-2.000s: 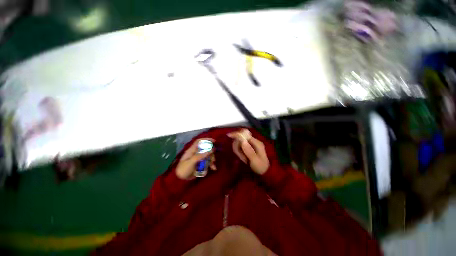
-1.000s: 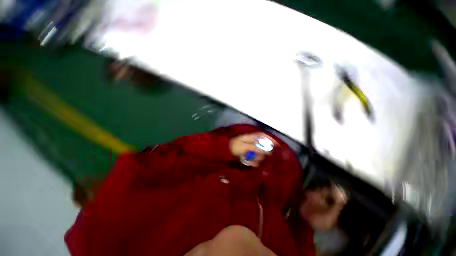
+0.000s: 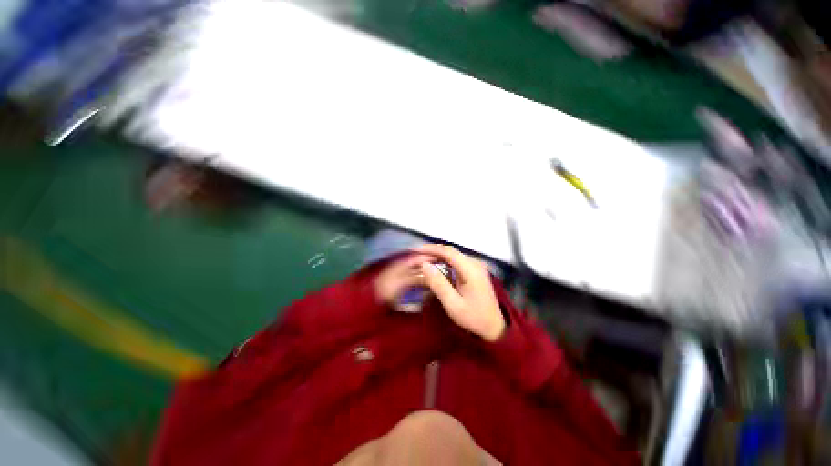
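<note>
My left hand [image 3: 397, 278] holds a small blue cylinder with a shiny end, likely a battery cell [image 3: 413, 297], in front of my chest. My right hand [image 3: 463, 296] lies over its upper end with bent fingers and partly hides it. Whether the right fingers hold a part of their own cannot be told. On the white bench [image 3: 364, 118] lie the yellow-and-black pliers [image 3: 574, 182] and the dark handle of the hammer [image 3: 515, 241]. The hammer head is lost in the glare. The picture is blurred.
A blurred heap of clear plastic and pale pink parts [image 3: 729, 205] is at the bench's right end. Blue and clear items [image 3: 64, 45] are at the far left. The green belt [image 3: 492, 55] runs behind the bench. A dark stand with a pale bar [image 3: 685, 400] is at lower right.
The view has swung about. My right hand was low at the right, away from the left, and is now over the blue cylinder. My left hand still holds the cylinder.
</note>
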